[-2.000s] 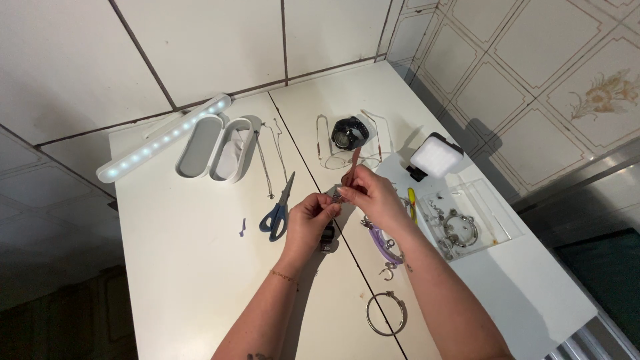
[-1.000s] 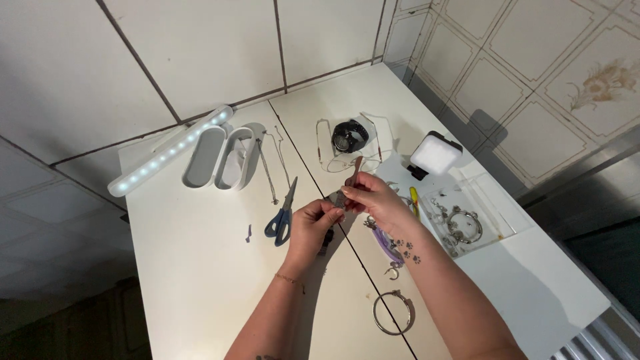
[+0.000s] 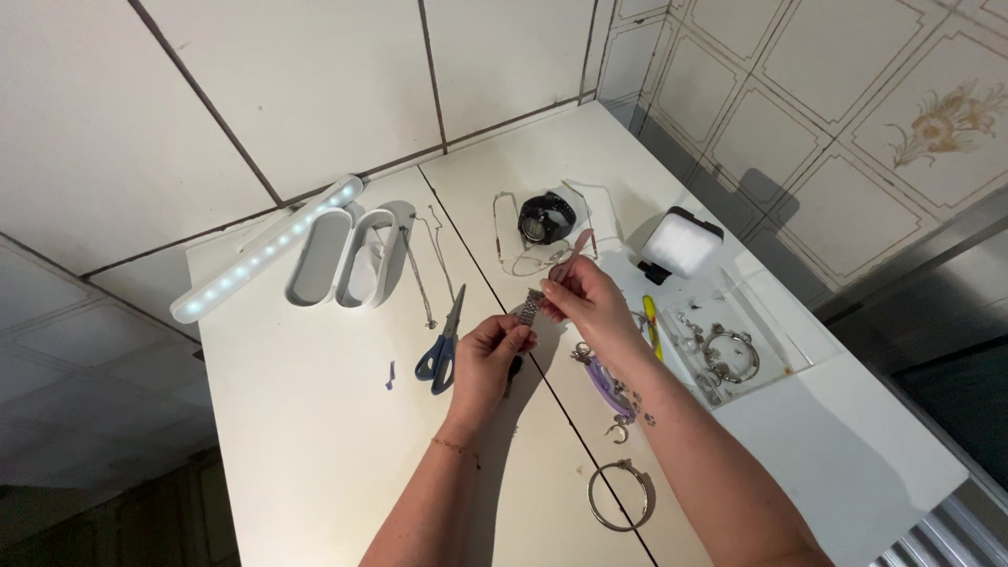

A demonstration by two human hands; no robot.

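Between my hands, near the dark seam of the white tabletop, is a metal link watch band (image 3: pixel 531 307). My left hand (image 3: pixel 490 358) pinches its lower end. My right hand (image 3: pixel 587 303) is at its upper end and also holds a slim pink tool (image 3: pixel 573 253) pointing up; its working tip is hidden. A dark object (image 3: pixel 514 367), partly covered, lies beside my left fingers. Blue-handled scissors (image 3: pixel 443 346) lie left of my left hand. Under my right forearm are a purple band (image 3: pixel 606 387) and small metal pieces. A metal bangle (image 3: pixel 619 496) lies nearer me.
An LED light bar (image 3: pixel 268 250) and an open glasses case (image 3: pixel 319 260) with a cloth stand at left, beside chains (image 3: pixel 425 268). Behind my hands are a black watch (image 3: pixel 546 218) and eyeglasses (image 3: pixel 543 264). Rightward are a square lamp (image 3: pixel 682 242), a yellow-handled tool (image 3: pixel 653 327) and a clear jewellery tray (image 3: pixel 787 358).
The metal band now shows plainly between my hands, with my fingertips farther apart along it. My right hand keeps the pink tool. The things lying on the table have not plainly moved.
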